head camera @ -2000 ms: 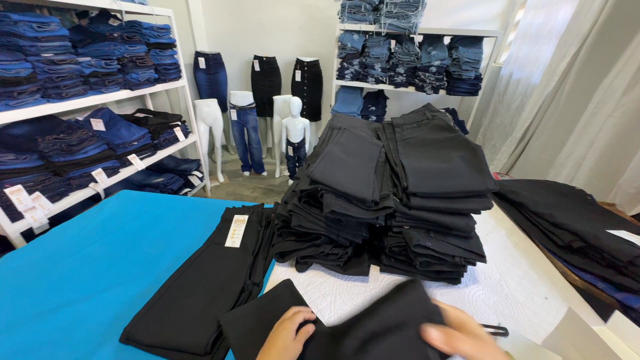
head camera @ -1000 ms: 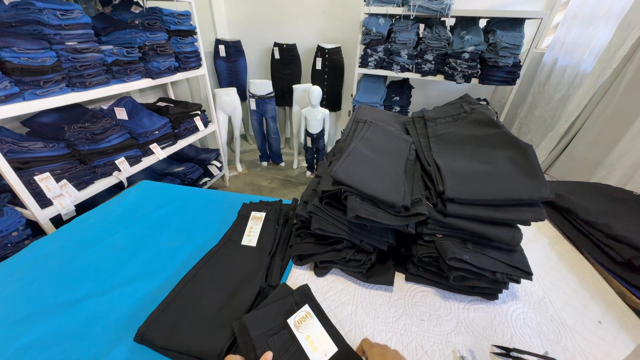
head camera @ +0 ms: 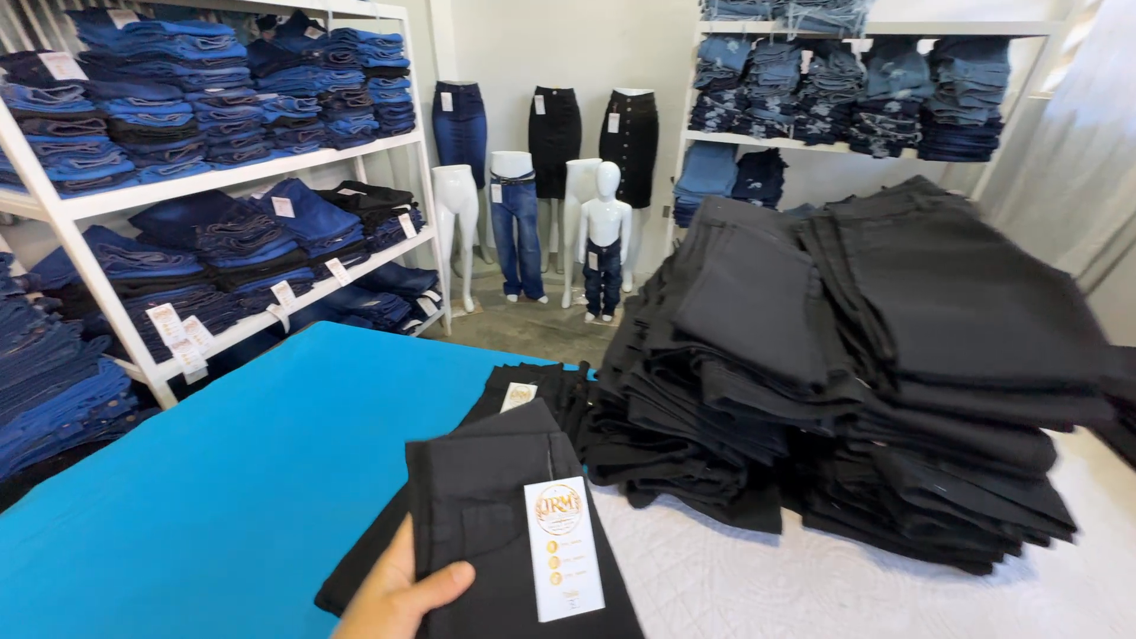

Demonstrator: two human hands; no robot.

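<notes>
My left hand (head camera: 404,581) grips the left edge of folded black trousers (head camera: 479,524), thumb on top. A white hang tag (head camera: 564,550) with gold printing lies against their right side. Behind and partly under them, more folded black trousers (head camera: 479,404) rest on the blue tabletop, with a white tag (head camera: 518,396) near the waistband. To the right rises a tall double stack of folded black trousers (head camera: 958,293) on a white quilted cloth (head camera: 710,568). My right hand is out of view.
White shelves (head camera: 240,182) of folded jeans stand at the left, and another shelf unit (head camera: 799,142) at the back right. Between them are white mannequins (head camera: 607,209) wearing skirts and jeans. The blue table cover (head camera: 266,444) spreads across the left front.
The tagged trousers, low at the frame's bottom a second ago, now show higher in my left hand. My right hand has left the view. The view has shifted left.
</notes>
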